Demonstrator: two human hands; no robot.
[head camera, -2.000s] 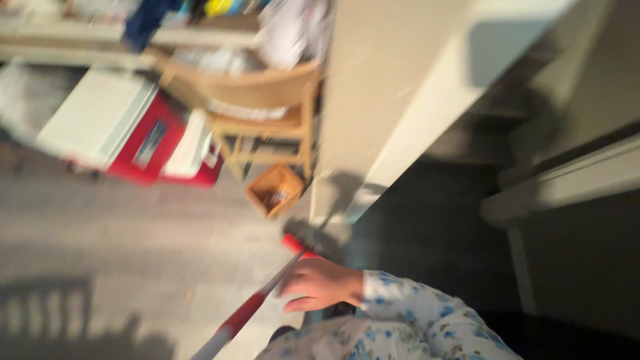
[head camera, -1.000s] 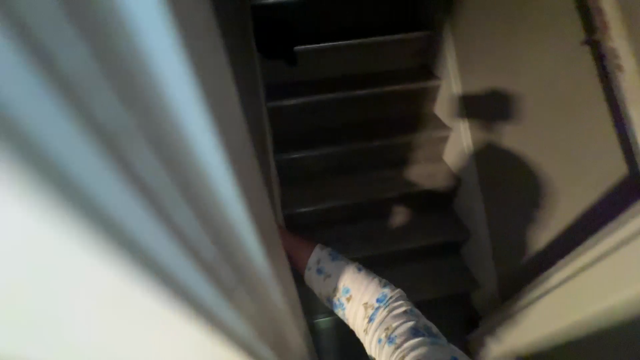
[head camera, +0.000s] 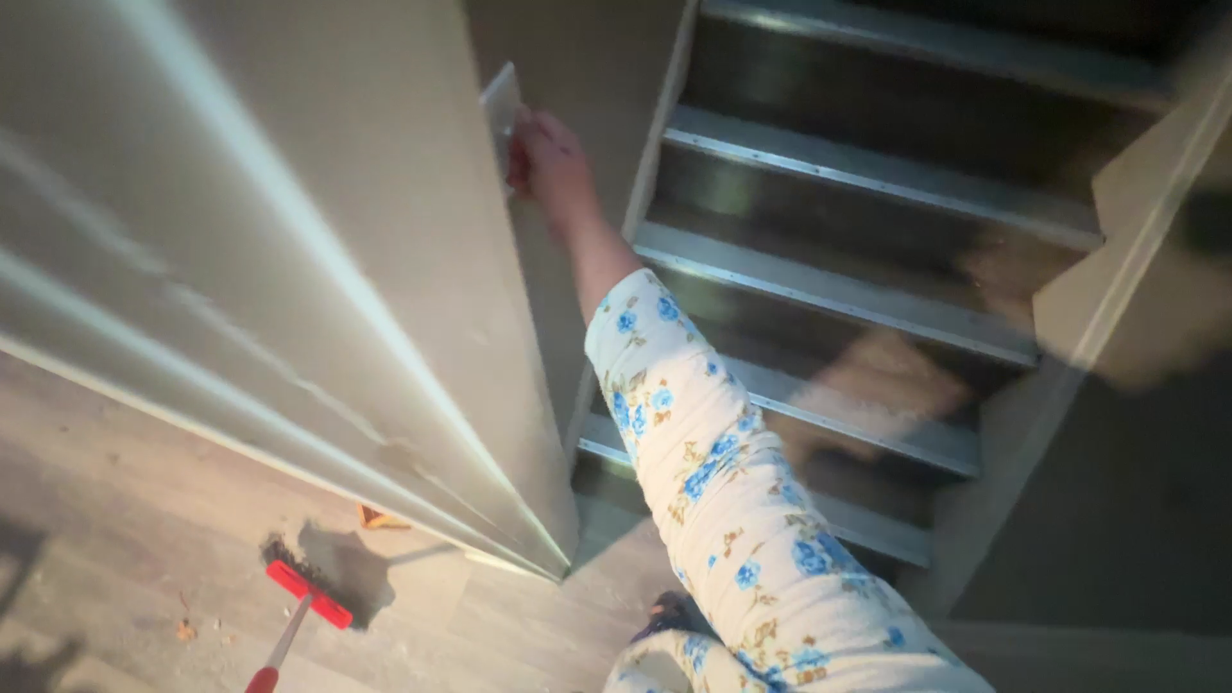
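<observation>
My right hand (head camera: 553, 168) reaches up to a white wall plate (head camera: 501, 111), which looks like a light switch, on the wall beside the stairs. Its fingers are curled at the plate's edge; whether they press it is too blurred to tell. The sleeve (head camera: 712, 452) is white with blue flowers. At the lower left a push broom with a red head (head camera: 308, 594) rests on the floor, its bristles against a dark heap of dust. The broom's red and grey handle runs out of the bottom edge. My left hand is out of view.
A staircase (head camera: 828, 298) with metal-edged steps fills the right side. The wall corner (head camera: 491, 385) stands between the stairs and the wood-look floor (head camera: 144, 500). Small debris (head camera: 186, 630) lies left of the broom. Part of a wooden box (head camera: 382, 518) shows behind the wall's base.
The view has turned from the room with the chair and cooler to the stairs. My right hand, earlier near the broom handle, is now up at the wall plate. The stairwell looks brighter than one second ago.
</observation>
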